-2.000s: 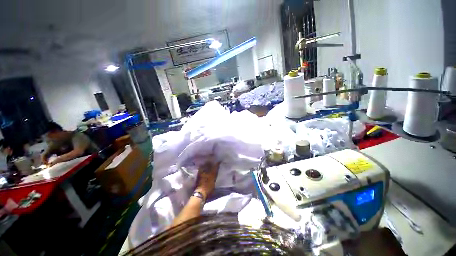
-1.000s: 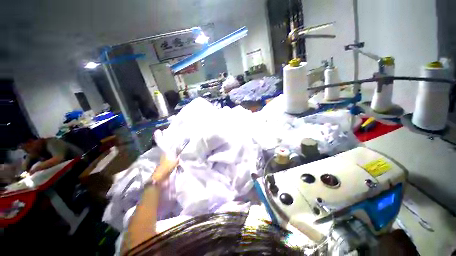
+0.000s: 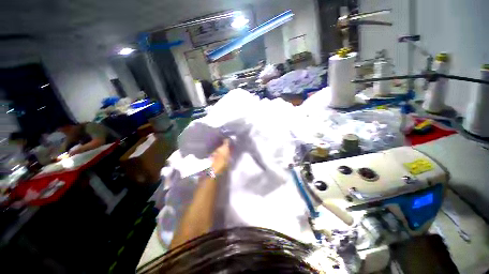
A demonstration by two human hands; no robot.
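A large crumpled pile of white fabric lies left of and behind the overlock machine. My left hand is at the left part of the pile, with the forearm reaching up from the bottom. It grips a fold of the white fabric; the fingers are blurred and partly hidden by it. My right hand is not in view. The machine's display is lit blue, and its metal front parts show at the bottom. The wearer's hair covers the bottom middle.
White thread cones stand behind the machine. A clear crinkled plastic bag lies behind it. A brown tray is at the lower right, near thin metal tools. At the left are a cardboard box, a red-edged table and a seated person.
My left hand moved to the pile's left edge, then back inward and up, now with fabric raised around it. The pile's folds have changed shape. The camera view has shifted.
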